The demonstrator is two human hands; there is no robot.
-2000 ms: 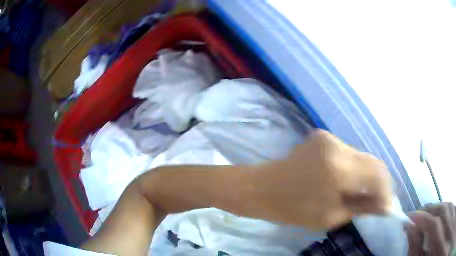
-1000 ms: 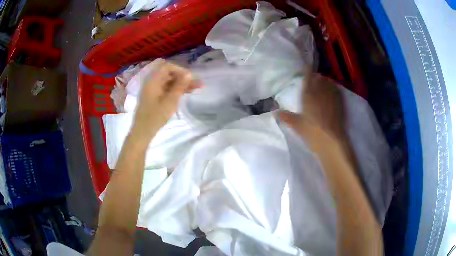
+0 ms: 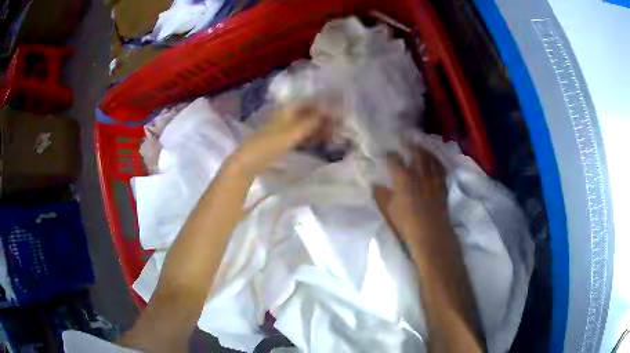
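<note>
White garments (image 3: 331, 241) lie heaped in a large red plastic basket (image 3: 110, 200) and hang over its near side. My left hand (image 3: 297, 131) is blurred at the upper middle of the heap, against bunched white cloth; whether its fingers hold any cloth cannot be told. My right hand (image 3: 414, 183) lies on the white cloth right of the middle, back of the hand up, fingertips partly hidden in the folds. I cannot tell whether it grips the cloth.
The white table with blue rim (image 3: 535, 138) and printed ruler tape (image 3: 584, 165) runs down the right side. At left are a red crate (image 3: 41, 76), a cardboard box (image 3: 41, 148) and a blue basket (image 3: 45, 251). Another cardboard box (image 3: 135, 21) stands behind the red basket.
The view has turned from the table edge to the basket. Since a second ago my left hand has moved right, towards my right hand, and the cloth between them has shifted.
</note>
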